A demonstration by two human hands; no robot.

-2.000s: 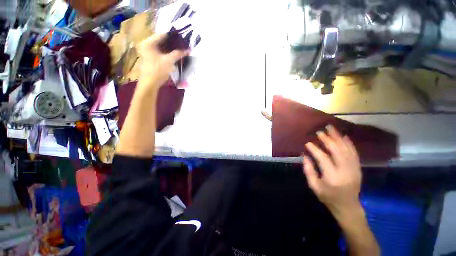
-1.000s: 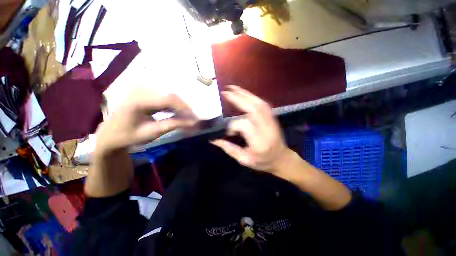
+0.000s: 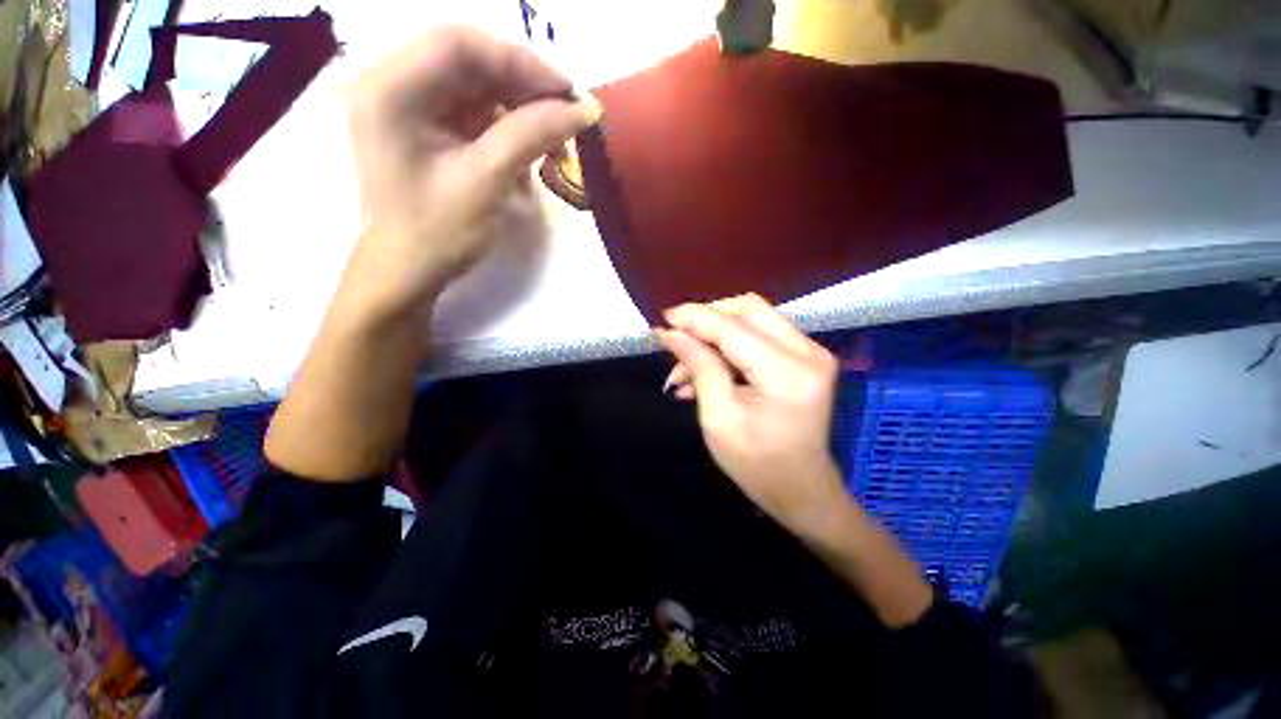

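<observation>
A maroon cut panel (image 3: 843, 169) lies flat on the white table, its upper left part lit red by the lamp under the presser foot area (image 3: 745, 25). A narrow dark maroon strip (image 3: 615, 211) lies along the panel's left edge. My left hand (image 3: 457, 155) pinches the strip's upper end at the panel's top left corner. My right hand (image 3: 759, 400) pinches the strip's lower end at the panel's bottom left corner, by the table's front edge. A brassy curved item, possibly snips (image 3: 565, 180), lies partly behind my left fingers.
Stacked maroon panels (image 3: 120, 232) and a loose maroon strip (image 3: 260, 106) lie at the table's left. Crinkled brown paper (image 3: 127, 407) is at the left edge. Blue crates (image 3: 948, 464) and a red plastic box (image 3: 141, 517) stand below. A white board (image 3: 1194, 414) is at the lower right.
The view has shifted. The dark strip, earlier between my hands near the table edge, now lies stretched along the panel's left edge. My left hand has moved up and my right hand has closed its fingers.
</observation>
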